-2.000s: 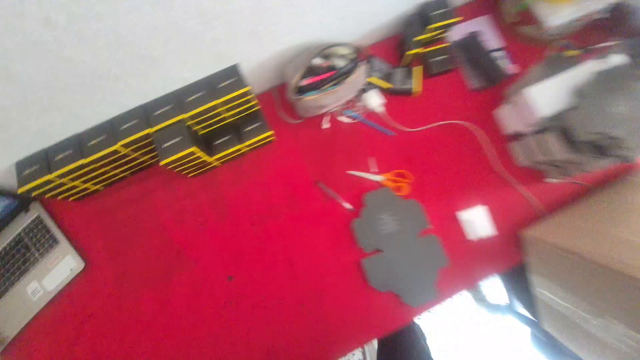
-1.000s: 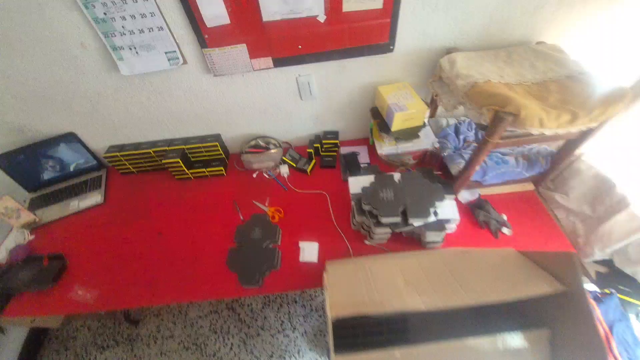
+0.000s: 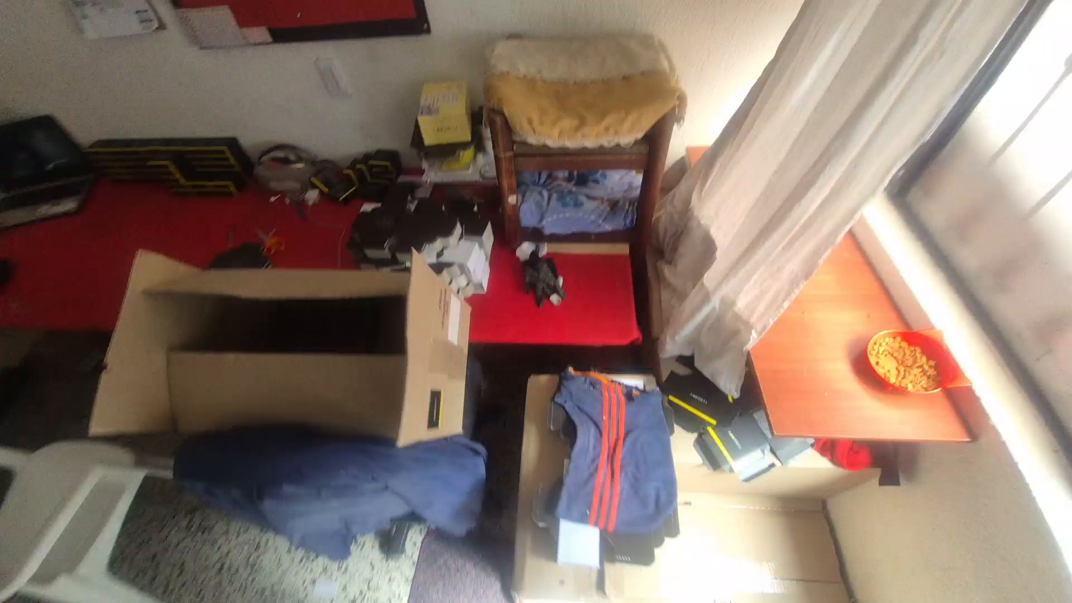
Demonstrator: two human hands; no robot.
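Neither of my hands shows in the head view. An open cardboard box (image 3: 285,389) with raised flaps stands in front of the red-covered table (image 3: 553,314), its inside dark. Behind it on the table lies a pile of dark and white flat box blanks (image 3: 419,230). Orange-handled scissors (image 3: 270,243) lie beside a dark blank (image 3: 240,256), partly hidden by the box. Stacked black boxes with yellow edges (image 3: 167,163) line the wall. A folded blue garment with orange stripes (image 3: 620,456) lies on more blanks and cardboard at the lower middle.
A laptop (image 3: 42,167) sits at the far left. A white plastic chair (image 3: 71,502) and dark blue cloth (image 3: 335,477) are at the lower left. A wooden chair (image 3: 578,157) stands by the curtain (image 3: 754,184). At right, a red bowl of snacks (image 3: 904,362) rests on a wooden surface (image 3: 837,360).
The view has swung right, bringing in the window, curtain, striped garment and snack bowl. No hand shows in any frame.
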